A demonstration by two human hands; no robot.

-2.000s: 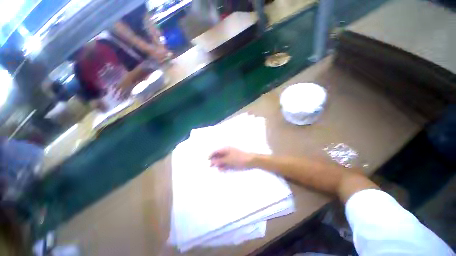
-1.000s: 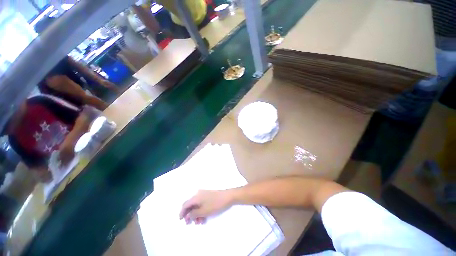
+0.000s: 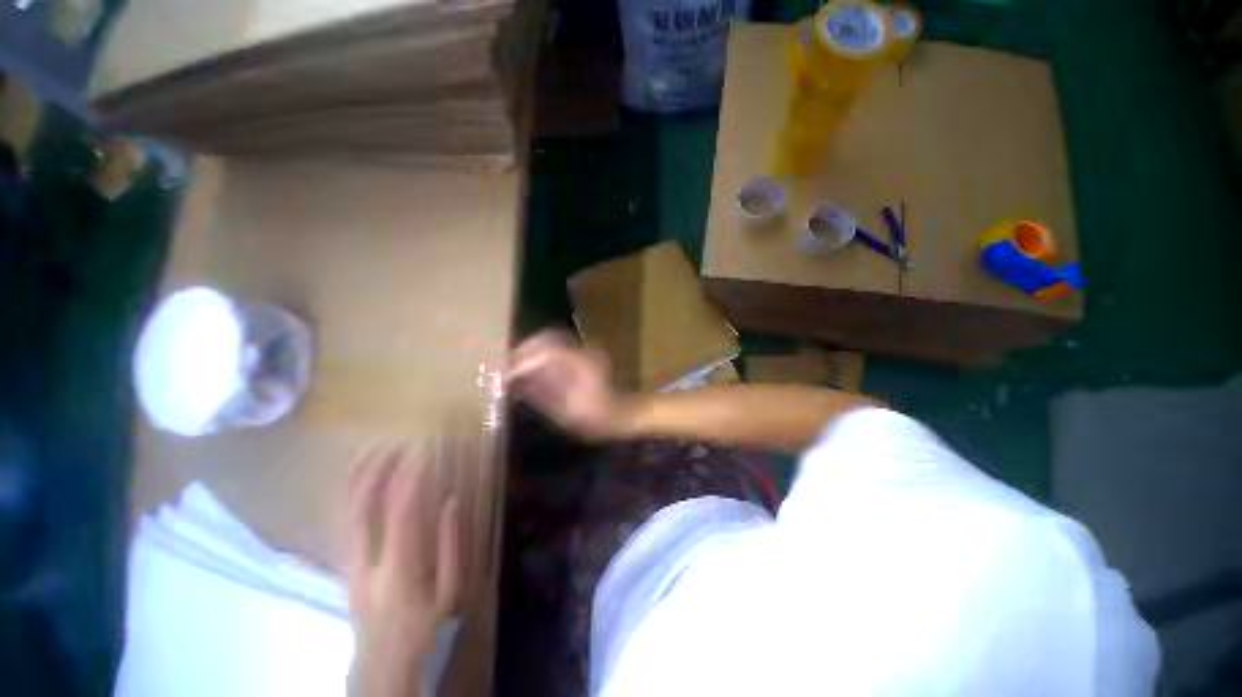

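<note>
A white paper stack (image 3: 225, 620) lies at the lower left of the bench. My left hand (image 3: 402, 531), blurred, is spread low over the bench beside the stack's right corner, with no object visible in it. My right hand (image 3: 565, 385), also blurred, is at the bench's near edge, fingertips by a small shiny patch (image 3: 492, 396); I cannot tell if it holds anything. A round white wrapped piece (image 3: 191, 361) sits at the bench's left side, its right part crumpled and greyish.
Cardboard sheets (image 3: 327, 116) are stacked at the bench end. A side carton (image 3: 940, 150) bears yellow tape rolls (image 3: 824, 95), small tape rolls (image 3: 828, 229), dark blue-handled snips (image 3: 885, 242) and a blue dispenser (image 3: 1031, 259). An open carton (image 3: 651, 311) stands below; a printed sack (image 3: 677, 55) is behind.
The view has swung right, bringing the side carton into sight. My right hand has left the paper stack for the bench edge. My left hand has come into view.
</note>
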